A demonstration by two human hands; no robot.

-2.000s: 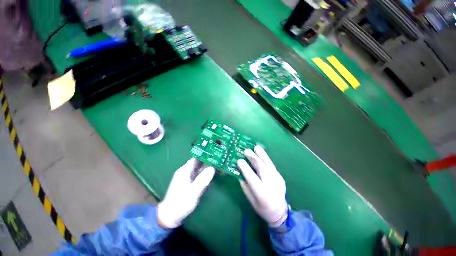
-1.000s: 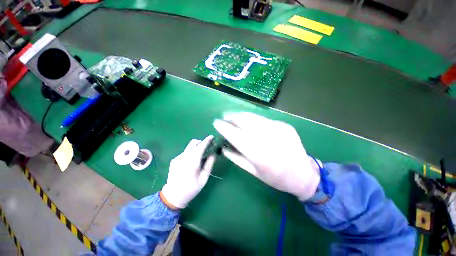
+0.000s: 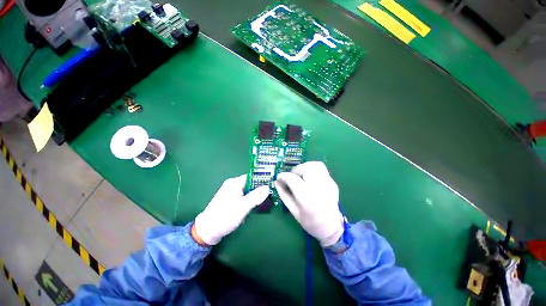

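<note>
A small green circuit board (image 3: 263, 161) with black blocks at its ends is held between both hands, low over the green mat, component side up. My left hand (image 3: 228, 209), in a white glove, grips its lower left edge, thumb on top. My right hand (image 3: 311, 200), also white-gloved, is at the lower right part of the board, its fingertips on the surface and covering part of it. Whether they hold a small part cannot be seen. The solder wire reel (image 3: 130, 142) lies on the mat to the left, with a thin loose strand.
A black board rack (image 3: 102, 80) with small boards, a blue pen (image 3: 70, 66) and small brass-coloured parts (image 3: 133, 106) are at upper left. A large circuit board (image 3: 299, 48) is on the conveyor (image 3: 407, 131). The soldering stand (image 3: 477, 278) is at lower right.
The small board has turned from edge-on between the gloves to face up, showing its black end blocks. My right hand has moved down and in to the board. The camera view has shifted.
</note>
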